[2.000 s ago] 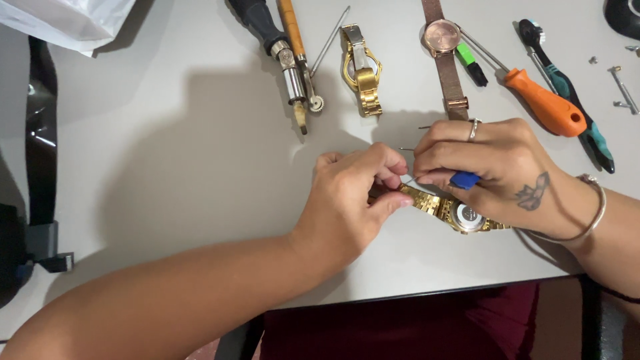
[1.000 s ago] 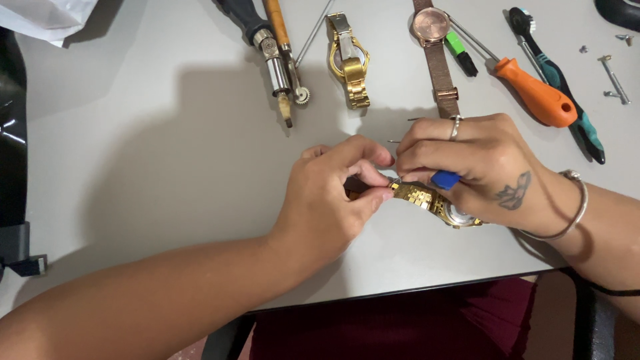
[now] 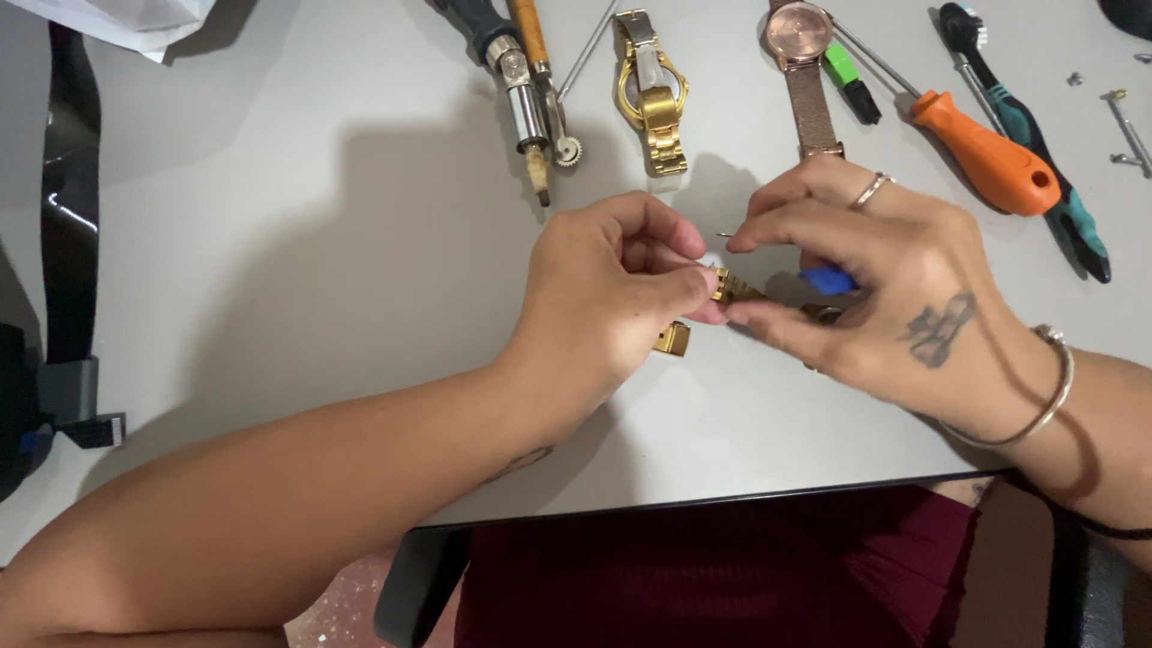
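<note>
My left hand [image 3: 621,288] pinches the end of a gold-coloured metal watch bracelet [image 3: 736,286] between thumb and fingers. Close beside it, my right hand [image 3: 864,279] touches the same bracelet with its thumb. A small tool with a blue handle [image 3: 828,280] is tucked in the right hand, and a thin metal tip [image 3: 724,235] shows past its index finger. Most of the watch case is hidden under the right hand. Below my left hand, a gold clasp piece [image 3: 672,339] shows, partly covered.
Beyond the hands lie a soldering iron [image 3: 525,103], a wooden-handled tool with toothed wheel [image 3: 531,40], another gold watch [image 3: 661,99], a rose-gold watch [image 3: 799,34], an orange screwdriver [image 3: 985,153], a toothbrush [image 3: 1035,139] and screws [image 3: 1129,135]. A black strap [image 3: 72,198] lies left.
My right index finger has lifted off the bracelet, leaving a gap between it and my left fingers. A gold clasp piece now shows below my left hand.
</note>
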